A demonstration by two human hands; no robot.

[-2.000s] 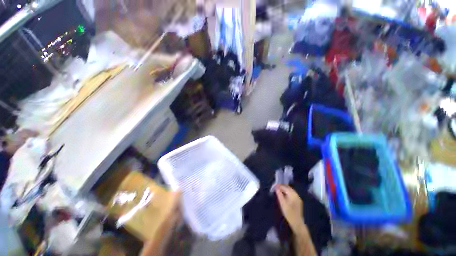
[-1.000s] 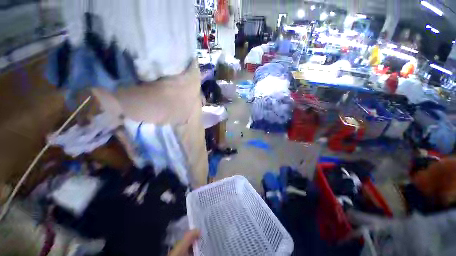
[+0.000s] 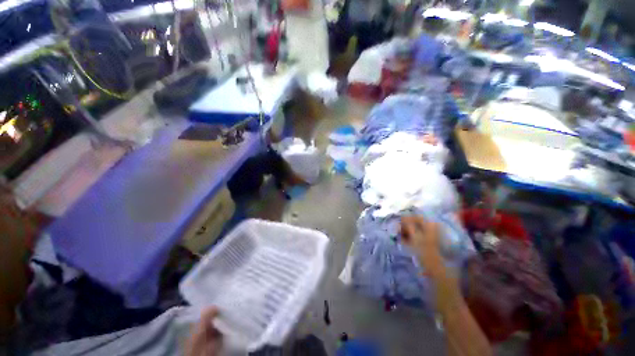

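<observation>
A white perforated plastic basket (image 3: 268,278) is held above the floor at the lower middle, tilted. Nothing distinct shows inside it. My left hand (image 3: 207,339) grips its near left rim, cut off by the bottom edge of the picture. My right hand (image 3: 420,235) is raised to the right of the basket, apart from it, in front of a pile of light blue and white cloth (image 3: 404,177). The right fingers look bent and blurred, and I cannot tell whether they hold anything.
A purple-covered table (image 3: 150,201) stands at the left, with a pale blue-edged table (image 3: 240,94) behind it. A walkway (image 3: 327,201) runs ahead between table and cloth pile. Red containers with dark cloth (image 3: 505,264) stand at the right. Another blue-edged table (image 3: 536,139) is behind them.
The view has moved forward past the board and hanging cloth. The basket is tilted more and sits further left in view. My right hand has come into view.
</observation>
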